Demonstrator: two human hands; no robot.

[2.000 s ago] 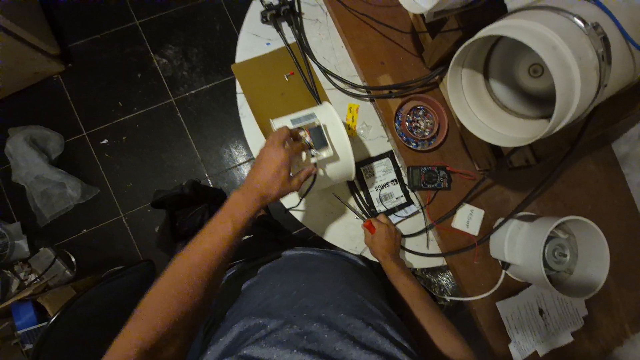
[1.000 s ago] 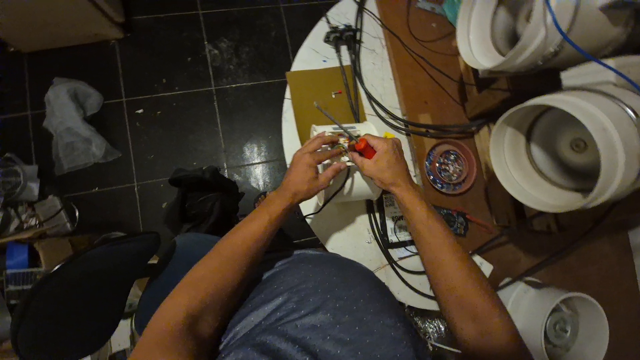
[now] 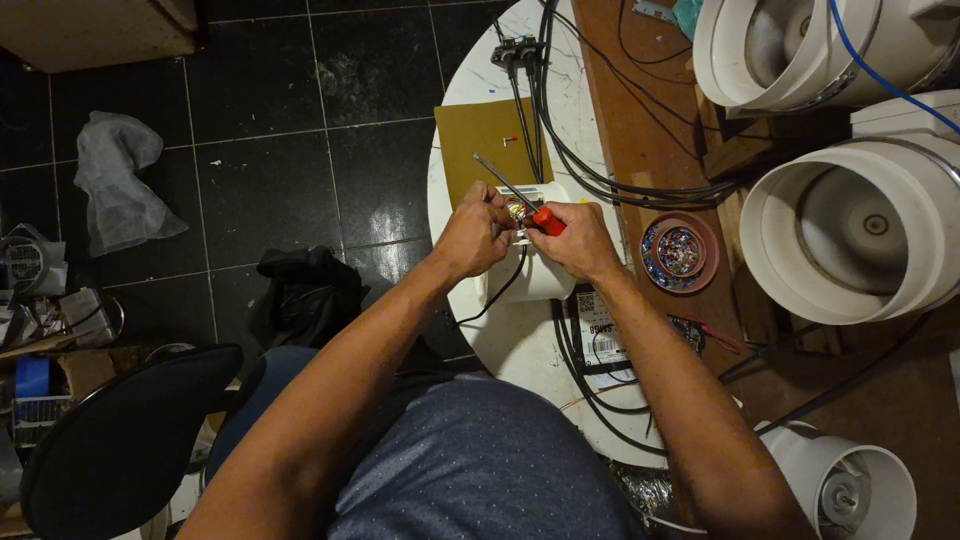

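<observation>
A white plastic cylindrical housing (image 3: 536, 279) lies on the white marbled round table (image 3: 495, 337), its small wiring box facing up. Colored wires (image 3: 514, 210) show in that box. My right hand (image 3: 577, 236) holds a screwdriver with a red handle (image 3: 550, 220), its shaft pointing up and left across the box. The fingers of my left hand (image 3: 476, 231) pinch at the wires; what exactly they grip is too small to tell. A black cable (image 3: 504, 289) runs from the box down to the table's left edge. Behind the housing lies a brown sheet (image 3: 469, 142) with a small red-tipped piece on it.
Black cables (image 3: 574, 169) loop over the table. A reddish dish of small parts (image 3: 679, 253) stands on the brown surface, near a multimeter (image 3: 686, 330) partly behind my right forearm. Large white fan housings (image 3: 757, 225) stand at right, a smaller one (image 3: 889, 487) below. A black chair (image 3: 127, 442) is lower left.
My right hand has come up from beside the black package to the wiring box, bringing the screwdriver. My left hand has stayed at the housing. The view has shifted.
</observation>
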